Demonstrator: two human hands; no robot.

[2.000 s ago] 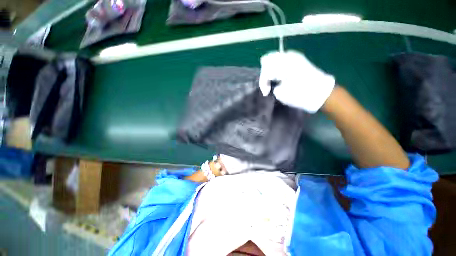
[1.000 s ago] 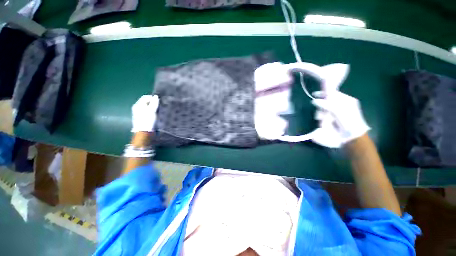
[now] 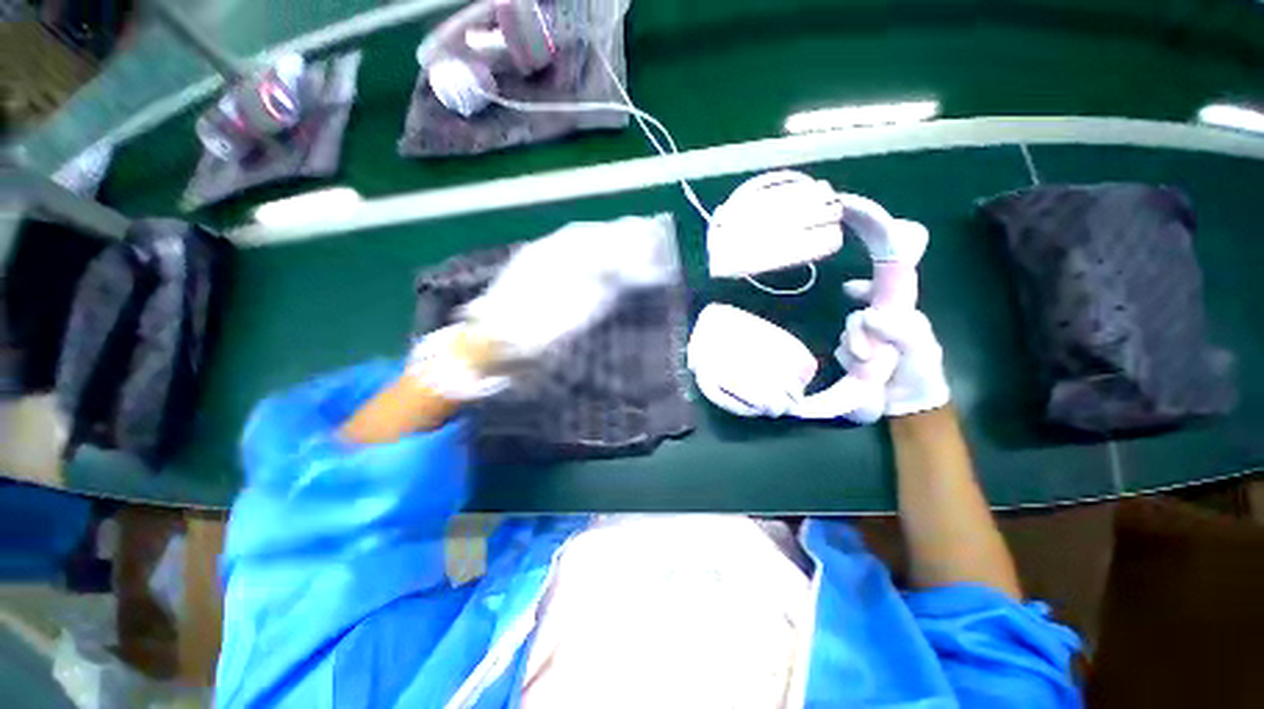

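Note:
White-pink cat-ear headphones lie on the green bench, both ear cups facing left. My right hand, in a white glove, holds the headband at its right side. A flat dark grey patterned bag lies left of the ear cups. My left hand, gloved and blurred, is over the bag's upper part; whether it grips anything cannot be told. A thin white cable runs from beyond the rail down to the headphones.
A filled dark bag lies at the right. Stacked dark bags stand at the left edge. Beyond the pale rail, glowing headphones and another pair lie on grey bags. Cardboard boxes are below the bench.
The headphones are fully out of the bag and lie to its right, still held by my right hand. My left hand has moved from the bag's left edge to over its upper part.

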